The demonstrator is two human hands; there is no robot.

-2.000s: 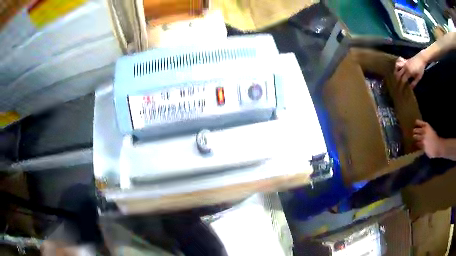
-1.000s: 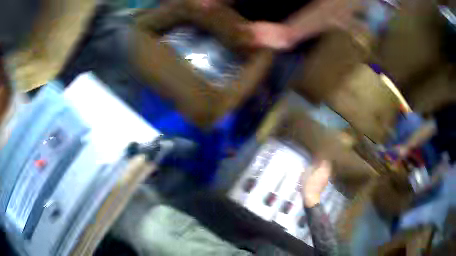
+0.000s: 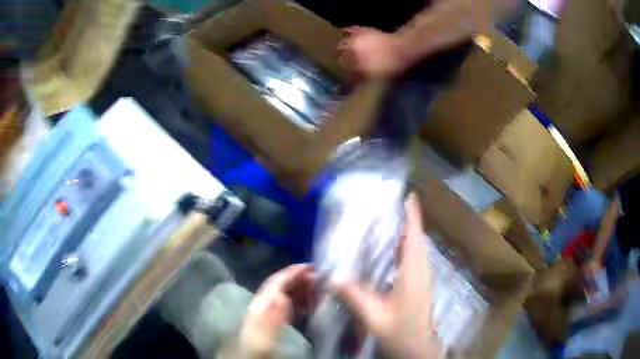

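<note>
A bagged white box (image 3: pixel 361 221), blurred, stands nearly upright over the left part of the supply carton (image 3: pixel 491 242). Clear film extends past its upper end. My right hand (image 3: pixel 400 291) holds it from the right side. My left hand (image 3: pixel 277 301) is at its lower left side, with fingers curled against it. More bagged white boxes (image 3: pixel 452 294) lie in the supply carton, partly hidden by my right hand.
The impulse sealer (image 3: pixel 77 203) stands on its white work plate at left. A second carton (image 3: pixel 245 130) with dark shiny items rests on a blue stool (image 3: pixel 242 172); another person's hand (image 3: pixel 368 52) is at it. Another person's arm (image 3: pixel 603 231) shows far right.
The view swung right from the sealer. My right hand, which was over the supply carton, now holds a bagged box above it. My left hand has come into view beside the box.
</note>
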